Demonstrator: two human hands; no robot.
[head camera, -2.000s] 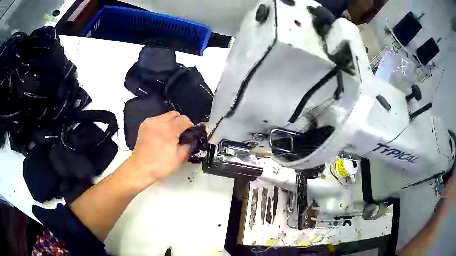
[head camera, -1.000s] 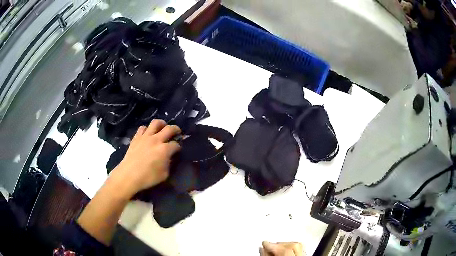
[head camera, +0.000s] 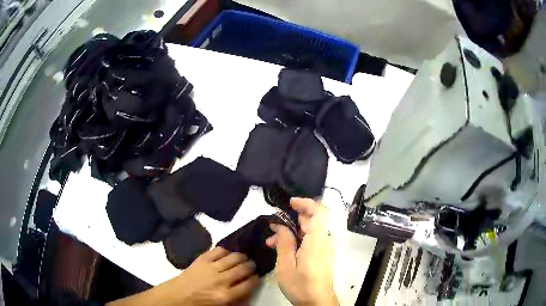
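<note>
A black padded fabric piece (head camera: 254, 239) is between my two hands at the front of the white tabletop. My left hand (head camera: 218, 278) lies on its left side, fingers on the fabric, slightly blurred. My right hand (head camera: 305, 257) pinches its right edge, where a band with pale lines shows. Several black pieces (head camera: 209, 185) lie just behind my left hand. Another group of black pieces (head camera: 284, 158) lies behind my right hand. A large tangled black heap (head camera: 129, 101) with white flecks is at the left.
The off-white sewing machine head (head camera: 431, 131) stands at the right, with its metal arm tip (head camera: 389, 222) pointing left toward the tabletop. A blue crate (head camera: 278, 42) is behind the white tabletop (head camera: 221, 77). Thin dark strips (head camera: 407, 266) lie in a pale tray under the arm.
My left hand has left the machine, reached to the pieces by the heap, then moved right and forward with a piece. My right hand has come up to it. The view has swung left.
</note>
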